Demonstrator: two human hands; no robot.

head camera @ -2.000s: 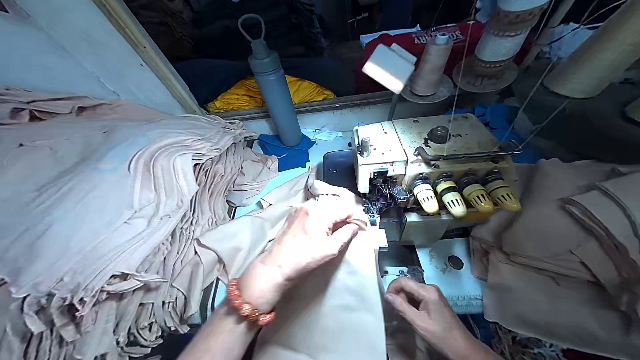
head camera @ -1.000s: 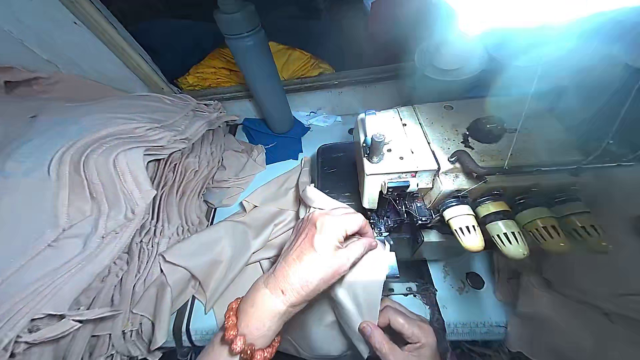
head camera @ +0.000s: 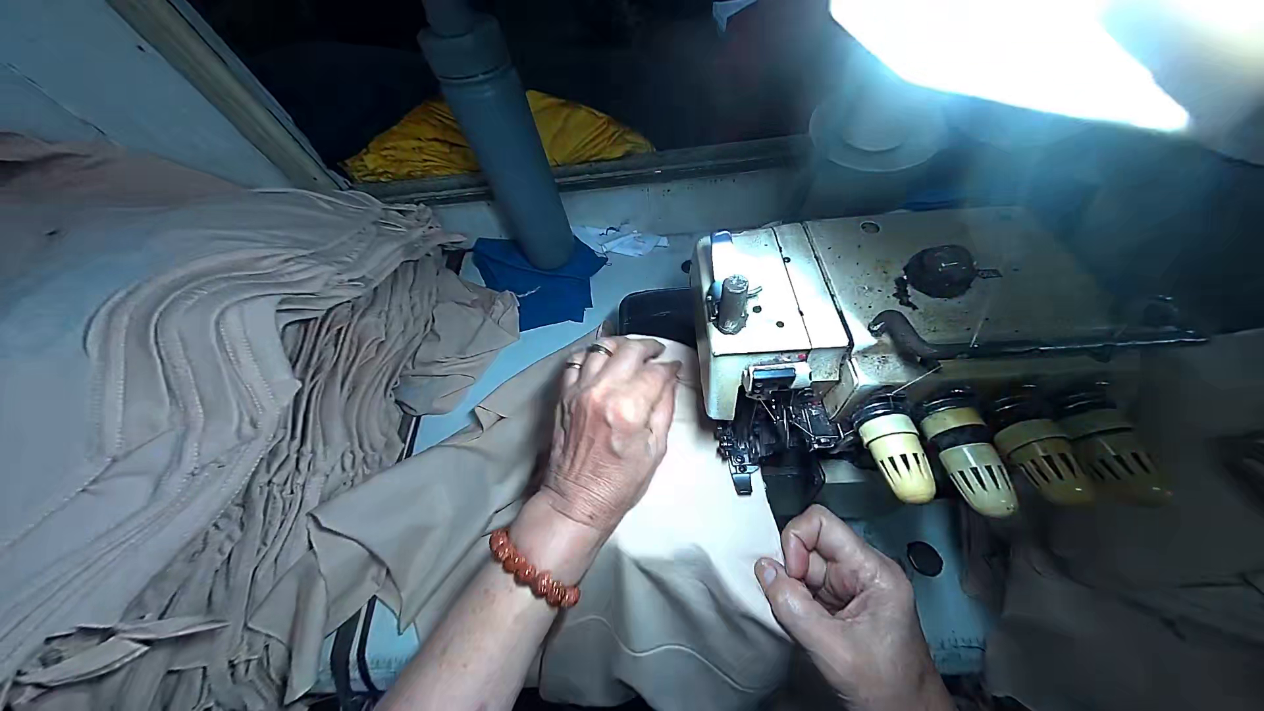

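A piece of beige fabric [head camera: 691,504] lies across the bed of an overlock sewing machine [head camera: 770,286], its right edge beside the presser foot [head camera: 741,481]. My left hand [head camera: 614,420], with a ring and an orange bead bracelet [head camera: 533,570], rests on the fabric left of the needle area, fingers bent down onto it. The thumb and fingers of my right hand [head camera: 844,583] pinch the fabric's edge in front of the foot. Several cream tension knobs [head camera: 894,454] line the machine's front.
A large heap of stitched beige fabric pieces [head camera: 197,346] covers the left side. Behind stand a grey bottle [head camera: 509,148] on blue cloth [head camera: 538,296] and yellow fabric [head camera: 583,133] past a ledge. More beige fabric [head camera: 1136,592] lies at right; a bright lamp [head camera: 1007,49] glares above.
My left hand has moved away from the needle area to the fabric farther back and left. My right hand, loosely curled two seconds ago, now pinches the fabric's edge. The view has moved closer.
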